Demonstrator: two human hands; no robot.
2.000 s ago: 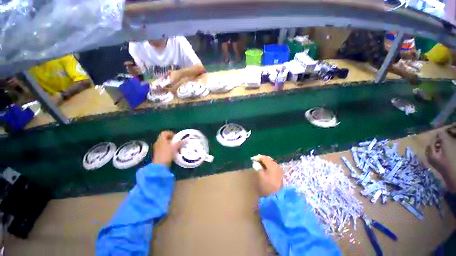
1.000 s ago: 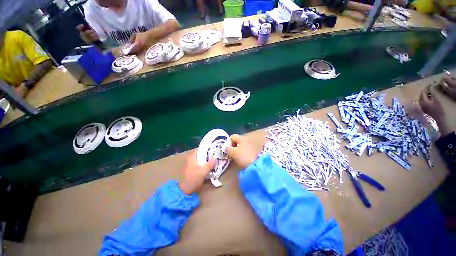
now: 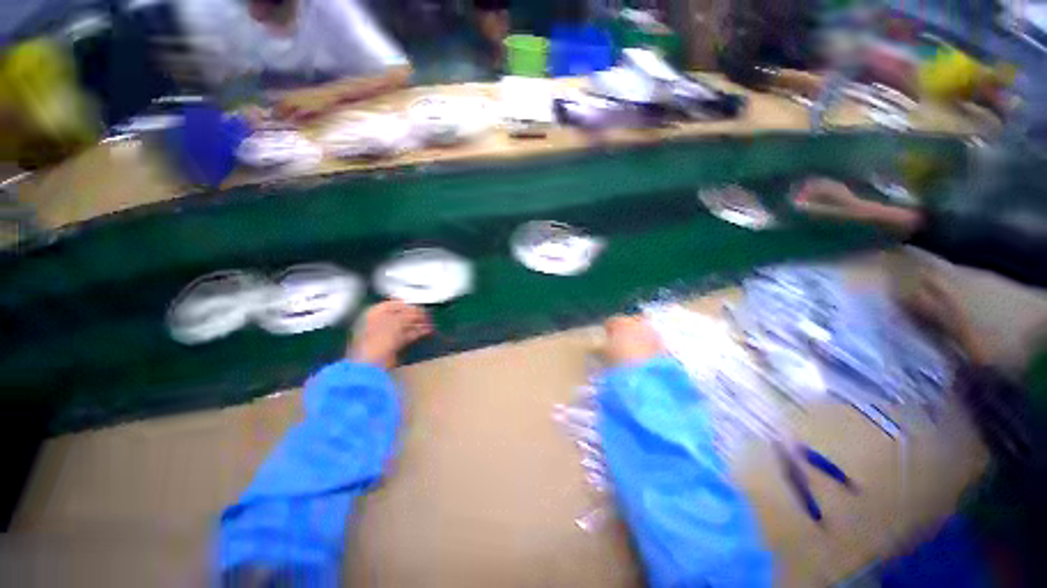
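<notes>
The view is blurred. A white disc (image 3: 424, 276) lies on the green belt, just beyond my left hand (image 3: 392, 331). My left hand is at the belt's near edge; whether its fingers touch the disc is unclear. My right hand (image 3: 635, 339) is at the left edge of the heap of thin white strips (image 3: 710, 362); its fingers are blurred and I cannot tell whether they hold a strip. Both forearms wear blue sleeve covers.
Other discs lie on the belt (image 3: 482, 195), two at left (image 3: 308, 299) and one ahead (image 3: 556, 248). Blue-handled pliers (image 3: 813, 480) and blue-white strips (image 3: 844, 333) lie at right. Another person's arm (image 3: 855, 207) reaches over the belt. A person in white sits opposite.
The disc held in both hands is out of them, and a disc now lies beyond my left hand. My hands have moved apart, right hand to the white heap. Another person's arm has reached over the belt.
</notes>
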